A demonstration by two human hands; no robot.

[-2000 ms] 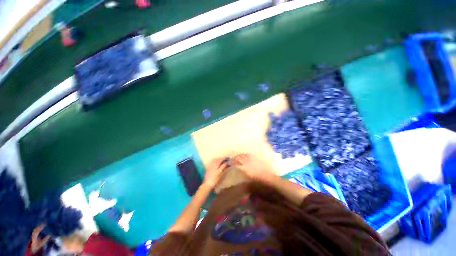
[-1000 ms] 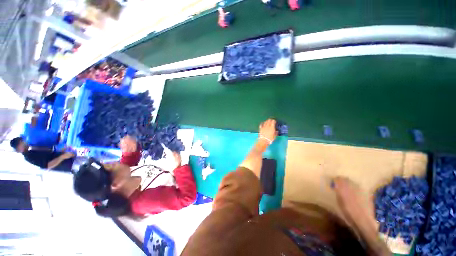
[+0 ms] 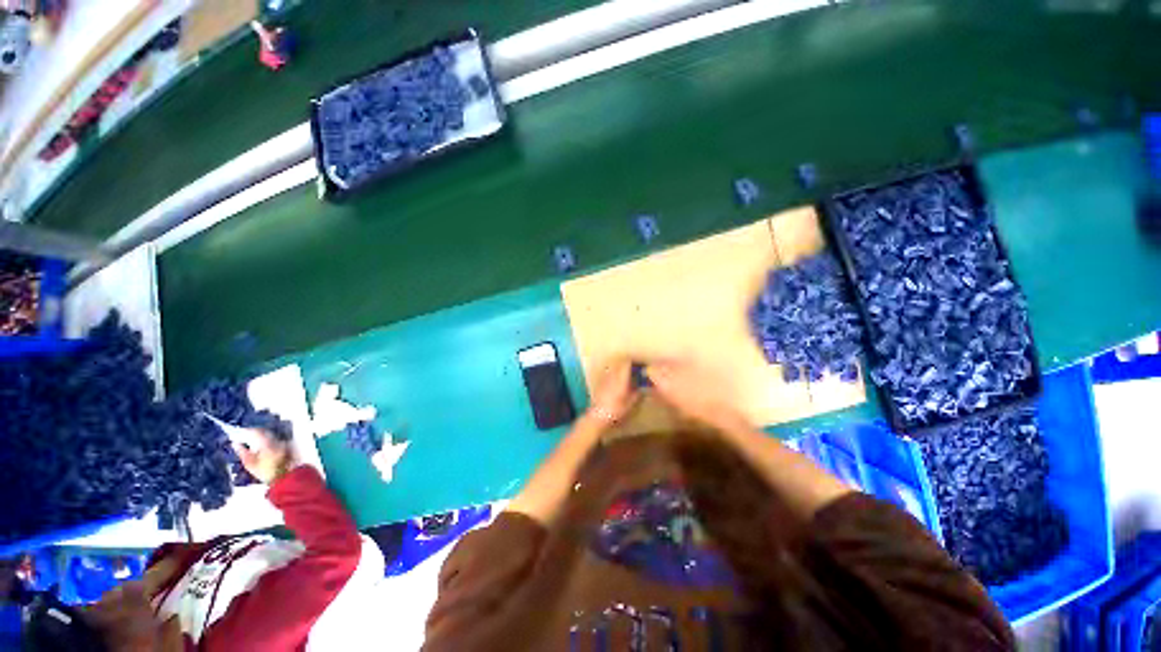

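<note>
My left hand (image 3: 616, 390) and my right hand (image 3: 671, 380) meet over the near edge of the tan work board (image 3: 675, 299). A small dark plastic part (image 3: 640, 376) is between their fingertips; both hands hold it. The hands are slightly blurred. A heap of dark blue plastic parts (image 3: 811, 318) lies on the right of the board. A black parts tray (image 3: 936, 299) full of the same parts stands just right of it. Several single parts (image 3: 647, 229) lie spaced along the belt beyond the board.
A smartphone (image 3: 545, 387) lies left of the board. White scraps (image 3: 341, 410) lie further left. A person in a red sleeve (image 3: 312, 522) reaches into a dark heap (image 3: 108, 427). A blue crate (image 3: 1091, 490) is at right, below the tray. A second parts tray (image 3: 405, 115) stands across the green belt (image 3: 420, 242).
My left hand has come back from the belt's near edge to meet my right hand at the board. The view has turned right, and the neighbour now shows only partly at the lower left.
</note>
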